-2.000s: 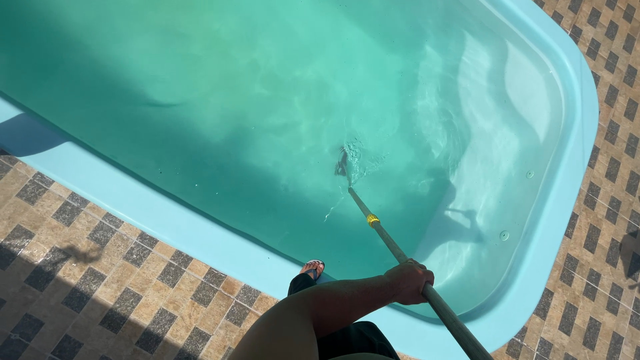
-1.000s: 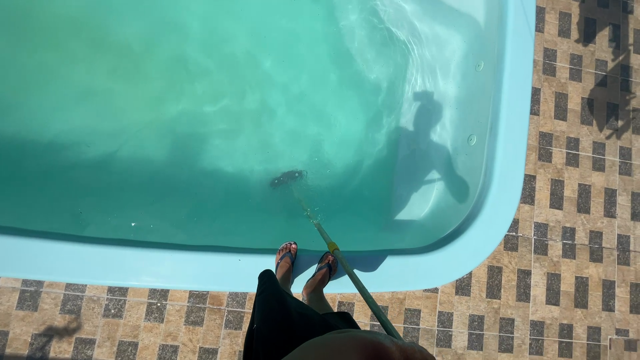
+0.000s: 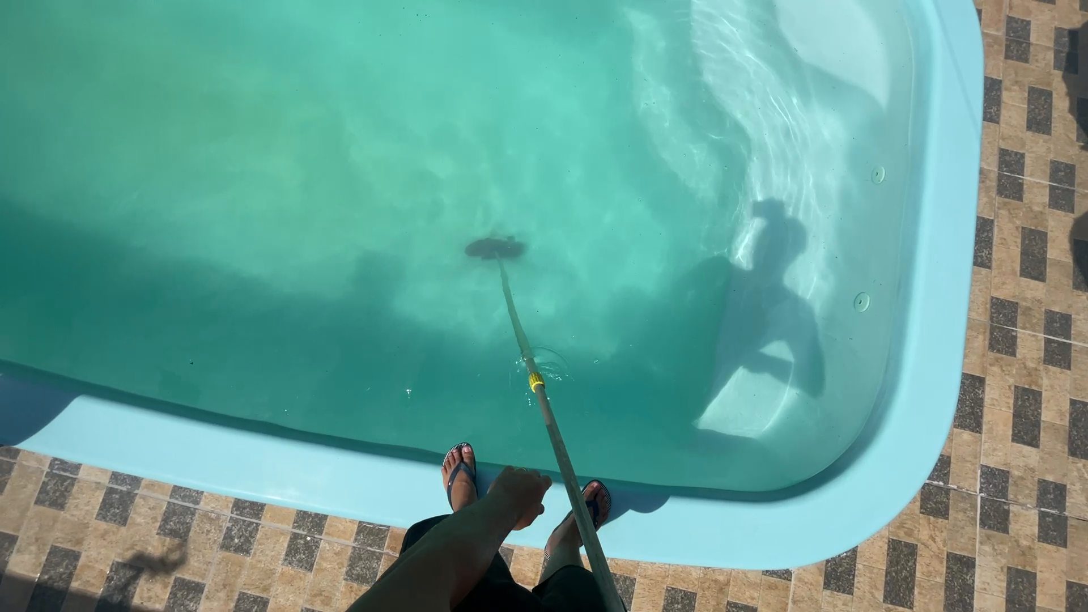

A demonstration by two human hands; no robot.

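Note:
My left hand (image 3: 518, 499) is over the pool's near rim, just left of a long pole (image 3: 561, 450). A gap shows between hand and pole; the fingers look partly curled, but their underside is hidden. The pole slants from the bottom edge into the water, with a yellow collar (image 3: 535, 381) near the surface. At its far end, a dark, wide head (image 3: 495, 247), blurred by the greenish water, lies submerged. My right hand is out of view, as is the pole's near end.
My feet in flip-flops (image 3: 460, 476) stand on the light blue pool rim (image 3: 255, 467), one on each side of my left hand. Patterned tiles (image 3: 901, 574) border the pool. Pale, shallower surfaces (image 3: 752, 399) show underwater at the right, partly under a person's shadow.
My left hand held the pole two seconds ago and is now off it. The submerged head has moved farther out from the near rim since one second ago.

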